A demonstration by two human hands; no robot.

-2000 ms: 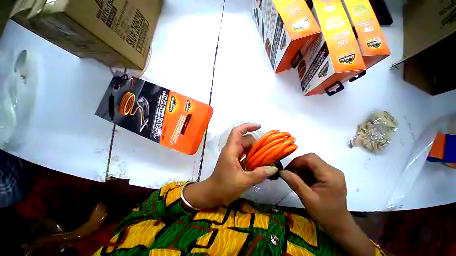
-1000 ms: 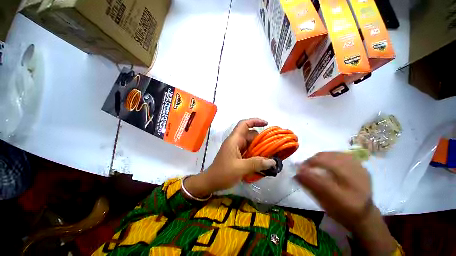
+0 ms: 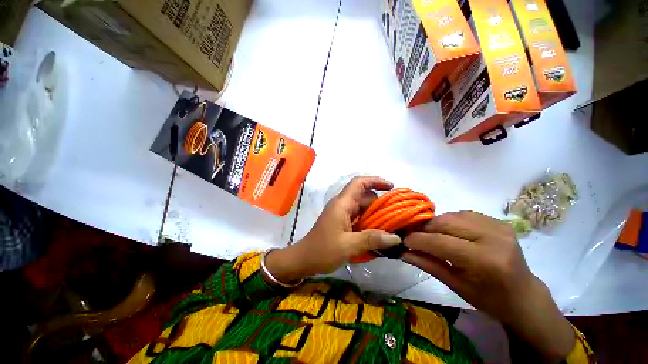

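Note:
An orange coiled cord [image 3: 398, 208] is held above the white table, close to my body. My left hand [image 3: 332, 231] grips the coil from its left side, with the thumb at a black end fitting [image 3: 393, 250]. My right hand [image 3: 469, 254] is at the coil's lower right, its fingertips against the black fitting and the coil's edge. The fingers hide most of the fitting, and whether they grip it cannot be told. Clear plastic lies under and around the hands.
A flat printed retail box [image 3: 233, 153] lies left. Orange retail boxes [image 3: 490, 71] stand at the back right. Brown cartons are at back left [image 3: 163, 35] and right edge [image 3: 622, 106]. A tan clump in clear plastic [image 3: 543, 202] and a blue and orange object [image 3: 632, 231] lie right.
My right hand swung away to the right in a blur, then came back to the coil. A small yellow-green piece now lies by the tan clump. The view has shifted slightly.

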